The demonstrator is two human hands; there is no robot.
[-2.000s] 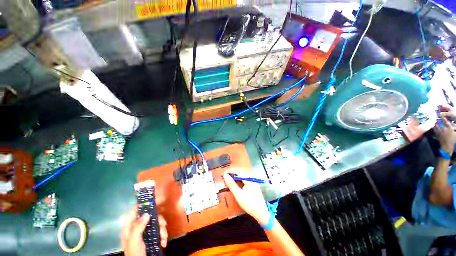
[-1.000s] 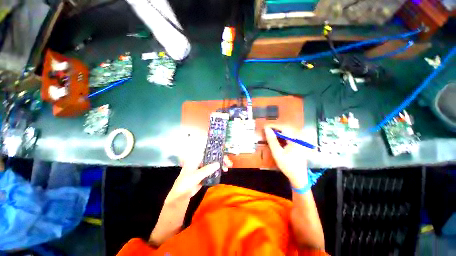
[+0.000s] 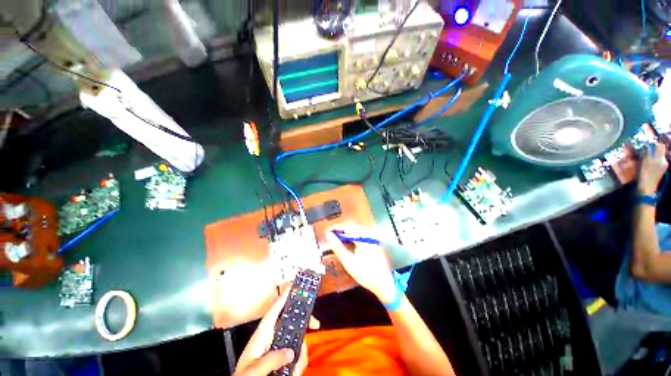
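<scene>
My left hand (image 3: 274, 345) holds a long black remote control (image 3: 298, 308), its top end over the front edge of the board. A white-looking circuit board (image 3: 292, 253) lies on the orange-brown fixture (image 3: 228, 257), its back edge at the black connector bar (image 3: 321, 211). My right hand (image 3: 360, 258) is at the board's right side and holds a blue marker pen (image 3: 358, 239) that points right. A blue band (image 3: 396, 299) is on my right wrist. My right fingertips are near the board; glare hides whether they touch it.
Several boards (image 3: 416, 220) lie on the green mat (image 3: 169, 257). A tape roll (image 3: 115, 316) and orange-red box (image 3: 29, 239) are left. Behind stand an oscilloscope (image 3: 353, 62), blue cable (image 3: 368, 132) and teal fan (image 3: 574, 110). A black rack (image 3: 508, 316) and another person's arm (image 3: 647, 220) are right.
The view has swung up and right since a second ago. The remote has moved from beside the board's left edge to its front, tilted right. The right hand still holds the pen by the board.
</scene>
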